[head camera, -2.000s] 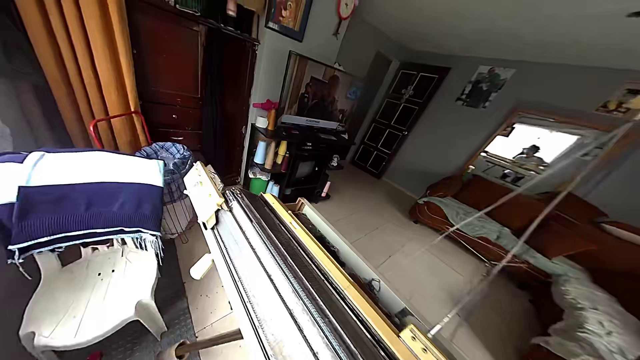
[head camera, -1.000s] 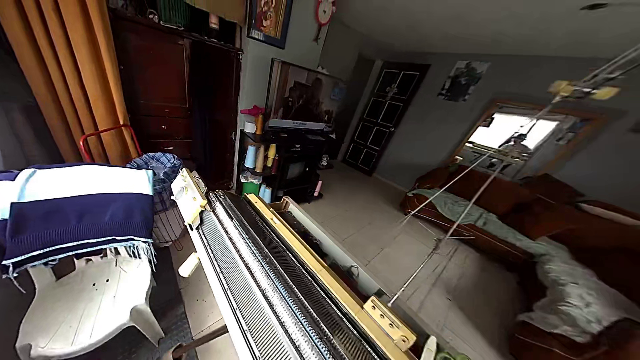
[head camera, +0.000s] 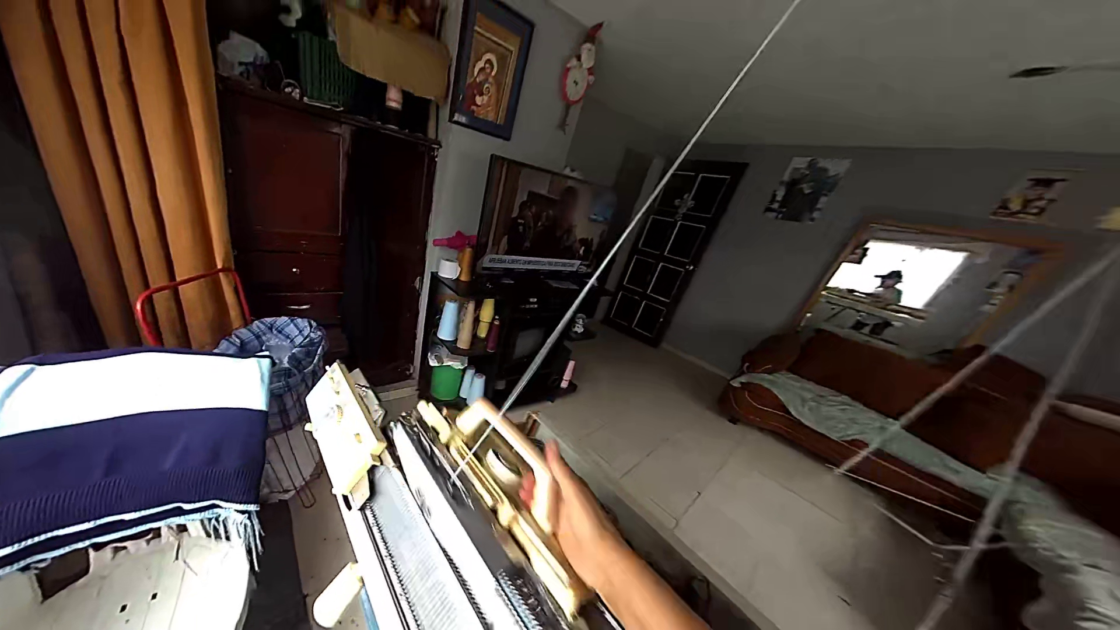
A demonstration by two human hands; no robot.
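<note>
My right hand (head camera: 569, 507) grips the handle of the cream carriage (head camera: 516, 507) of a knitting machine. The carriage lies across the needle bed (head camera: 420, 542), toward its far end. A pale yarn (head camera: 604, 262) rises taut from the carriage to the top of the view. A second cream carriage part (head camera: 346, 429) sits at the bed's far left end. My left hand is not in view.
Left of the machine, a navy, white and light blue knitted piece (head camera: 131, 446) with fringe lies over a white plastic chair (head camera: 157, 586). A wire basket (head camera: 293, 446) stands behind. Yarn cones (head camera: 468, 324) fill a black shelf. A brown sofa (head camera: 787, 429) stands at the right.
My right hand has come into view, holding the carriage by its handle at the bed's far part. The yarn now runs up from there; earlier it met the machine nearer the bottom.
</note>
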